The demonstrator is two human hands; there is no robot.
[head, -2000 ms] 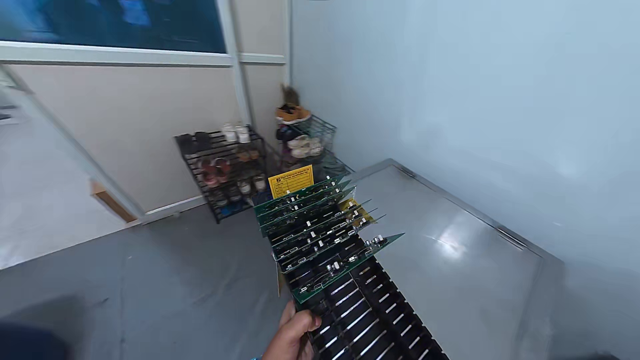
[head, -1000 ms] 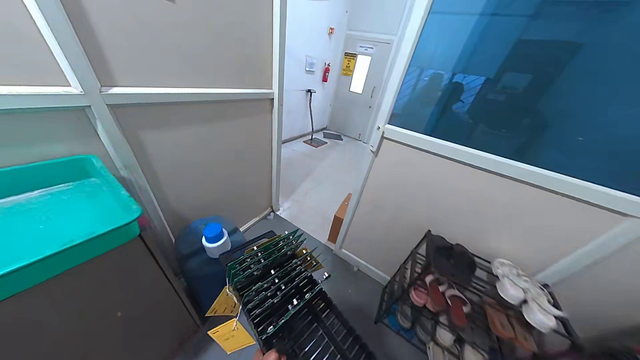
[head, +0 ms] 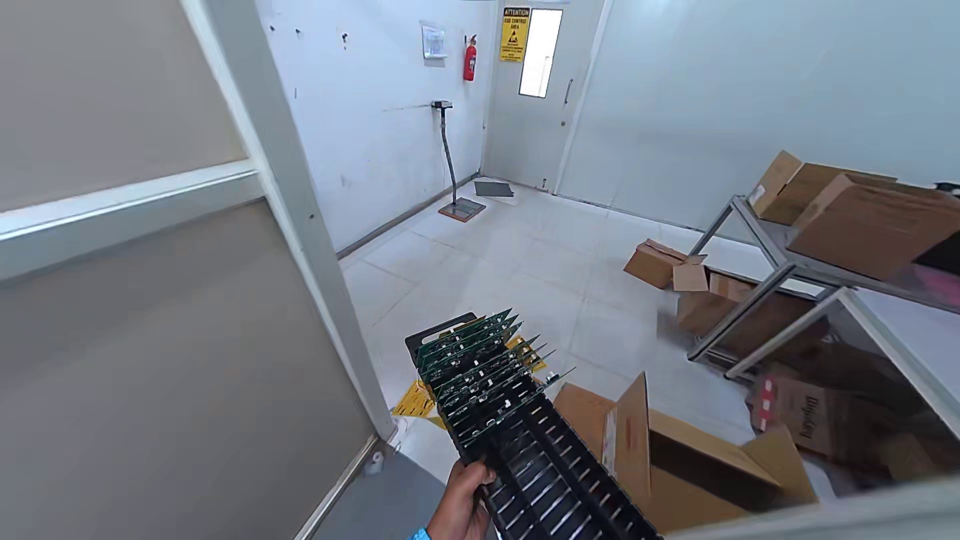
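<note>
My left hand (head: 461, 504) grips the side of a black slotted circuit board rack (head: 559, 480), its thumb over the edge. Several green printed circuit boards (head: 480, 375) stand side by side in the far part of the rack; the near slots hold none. Yellow tags (head: 415, 400) with writing hang at the rack's far left side, and another yellow piece shows behind the boards. My right hand is not in view.
A doorway post (head: 300, 217) and wall panel stand at the left. An open cardboard box (head: 697, 480) lies just right of the rack. Further right are metal tables (head: 750, 232) with cartons (head: 877, 225). A platform scale (head: 462, 209), fire extinguisher (head: 470, 60) and door (head: 536, 112) are farther off.
The view has swung from the shoe racks to the doorway and come closer to the room beyond. The rack of boards has stayed in my left hand.
</note>
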